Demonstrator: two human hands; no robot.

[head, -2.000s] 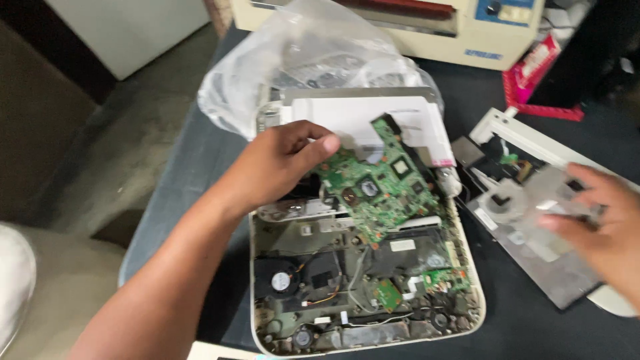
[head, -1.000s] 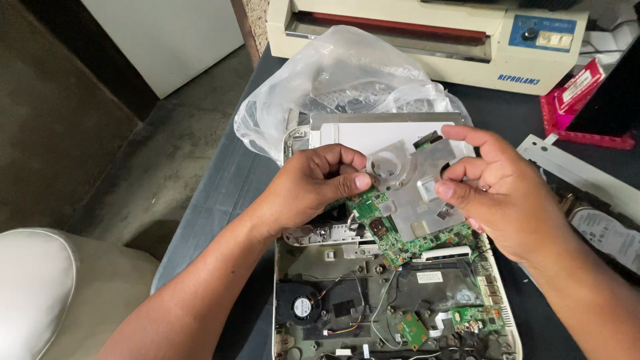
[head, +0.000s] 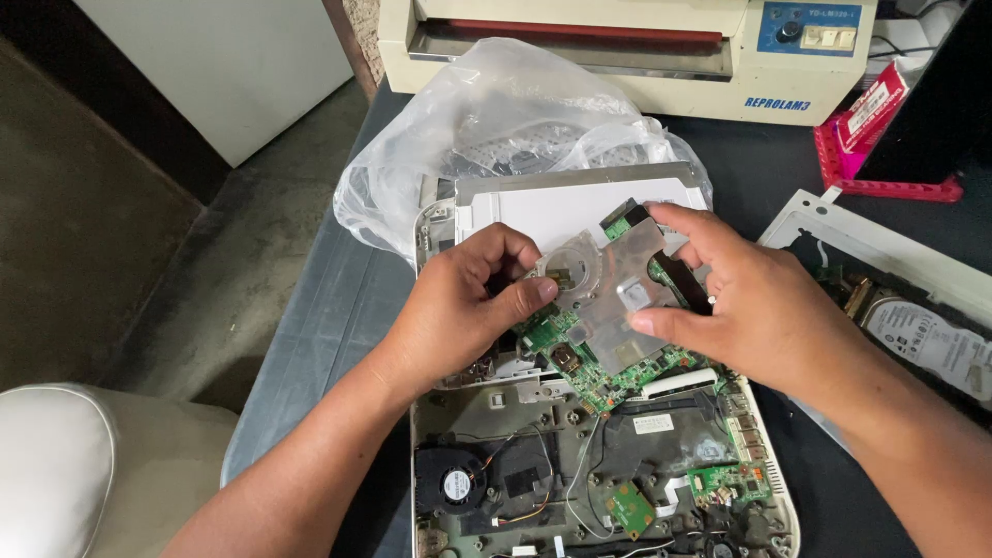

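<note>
A green laptop motherboard [head: 601, 380] is tilted above the open laptop base [head: 604, 465], with a grey metal heat-sink plate [head: 620, 310] lying over it. My left hand [head: 484, 298] pinches the plate's ringed corner and perhaps the board's edge between thumb and fingers. At the other side, my right hand [head: 721, 291] has its thumb on the plate and its fingertips at the board's upper edge. In the base below are a small black fan [head: 453, 482], thin cables and small green boards [head: 632, 510]. Behind the hands lies a white display panel [head: 542, 201].
A clear plastic bag [head: 496, 116] lies behind the laptop, before a cream laminator [head: 604, 93]. On the right are a white frame part [head: 798, 213], a hard drive [head: 926, 333] and a red tray [head: 891, 187] with a box. A pale seat [head: 101, 465] stands left of the table.
Two seconds ago my right hand held the metal plate off to the right; it has moved left, and the plate now overlies the motherboard. My left hand stays at the board's upper left.
</note>
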